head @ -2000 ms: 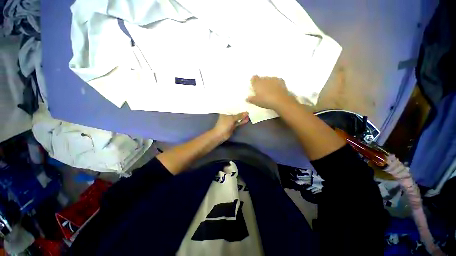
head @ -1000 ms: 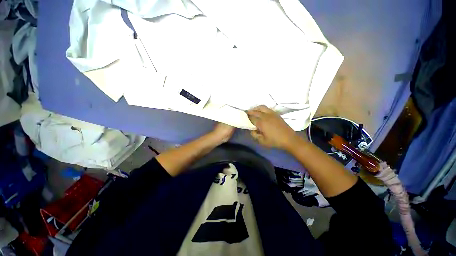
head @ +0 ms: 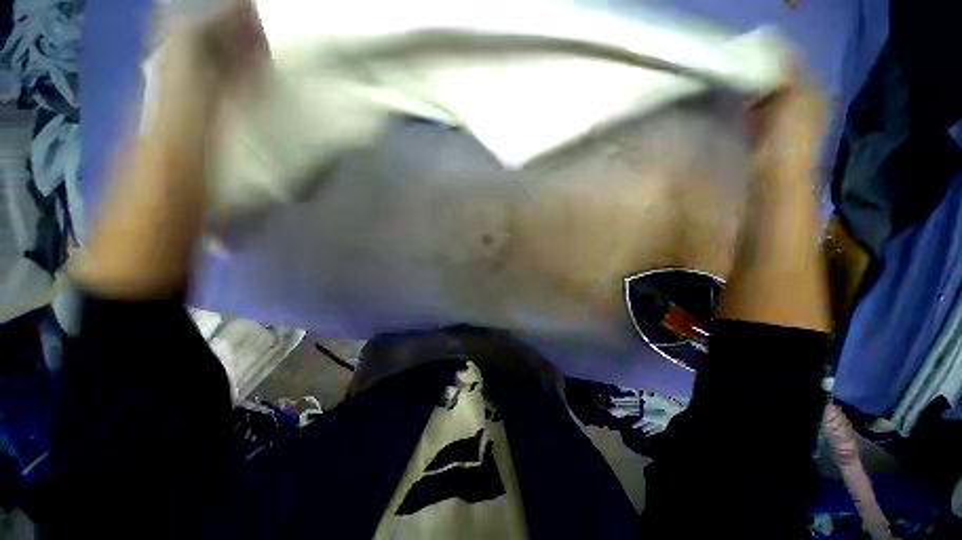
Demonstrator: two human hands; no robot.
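Observation:
The white garment (head: 506,90) hangs blurred between my hands, raised over the far part of the blue-violet pressing table (head: 422,222). A corner of it points down towards me at the middle. My left hand (head: 227,47) grips its left side at the upper left and is badly blurred. My right hand (head: 775,111) grips its right end at the upper right, also blurred. The steam iron (head: 675,316) rests at the table's near right, with part of its orange-brown handle showing; my right forearm hides the rest.
A pale cloth heap (head: 248,348) lies below the table's near left edge. Grey-white cloths (head: 47,63) are at the far left. Dark and blue cloth (head: 912,306) hangs at the right. The pink hose (head: 852,464) trails down at the lower right.
My hands have moved from the near edge, close together, to far apart at the upper left and right. The garment has been lifted and moved away, uncovering the table's middle.

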